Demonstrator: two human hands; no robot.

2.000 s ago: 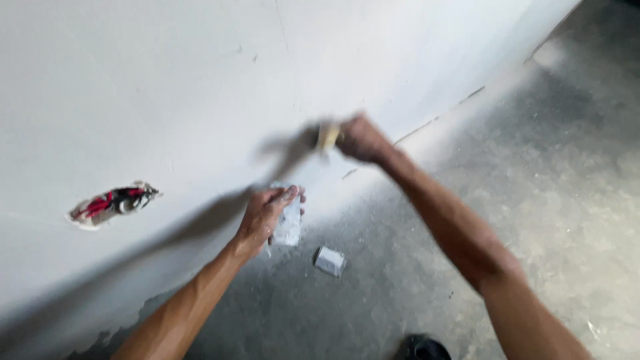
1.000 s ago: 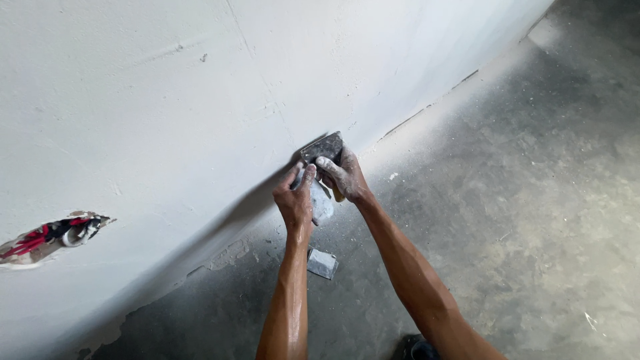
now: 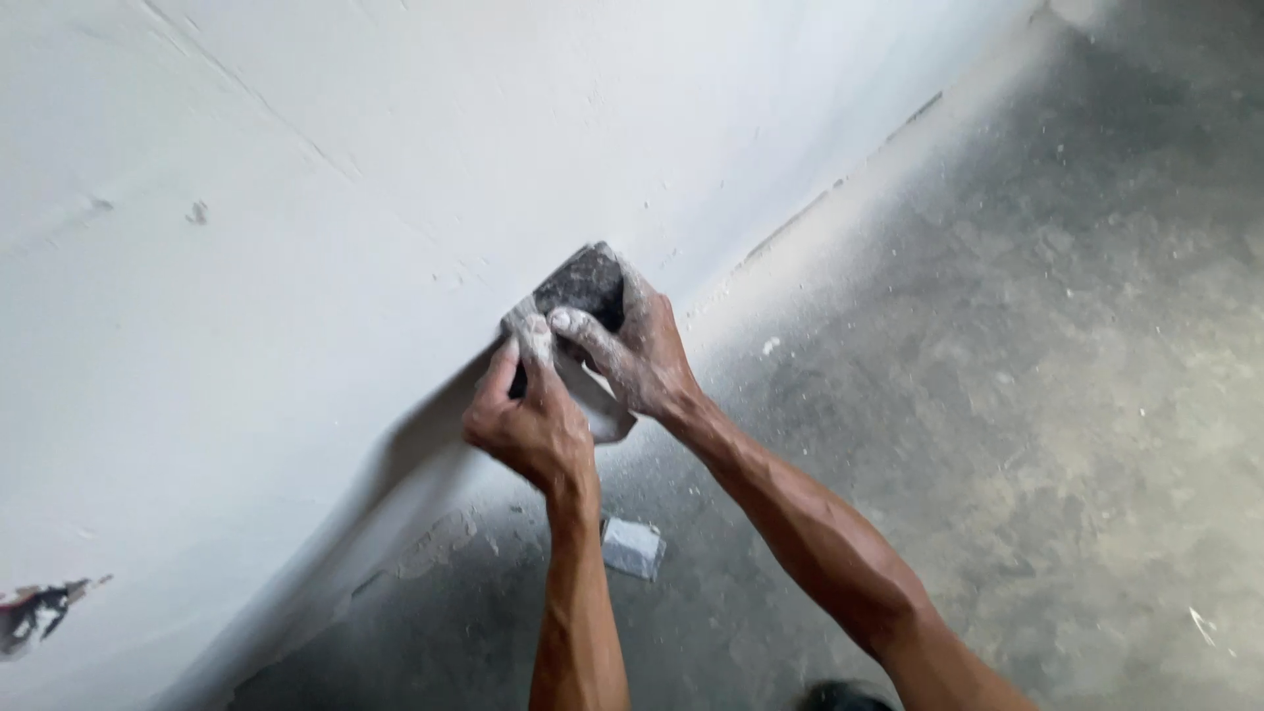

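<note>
Both hands hold a dark, dust-coated sheet [image 3: 583, 287], probably sandpaper, close to the white wall [image 3: 346, 247]. My left hand [image 3: 533, 410] pinches its lower left end between thumb and fingers. Around its right side curls my right hand [image 3: 637, 346], its thumb lying near the left fingertips. White dust coats the fingers of both hands. Below the dark sheet, between the hands, hangs a pale, flat piece [image 3: 597, 403]; what it is cannot be told, and the fingers hide part of it.
A small rectangular block [image 3: 633, 548] with a pale top lies on the grey concrete floor [image 3: 938, 444]. At the far left, wires show in a wall opening [image 3: 38, 614]. White dust lines the wall's base. A dark shoe [image 3: 844, 696] shows at the bottom edge.
My right hand, apart from the left two seconds ago with a yellowish item in it, is now beside my left hand on the dark sheet. The view has shifted right.
</note>
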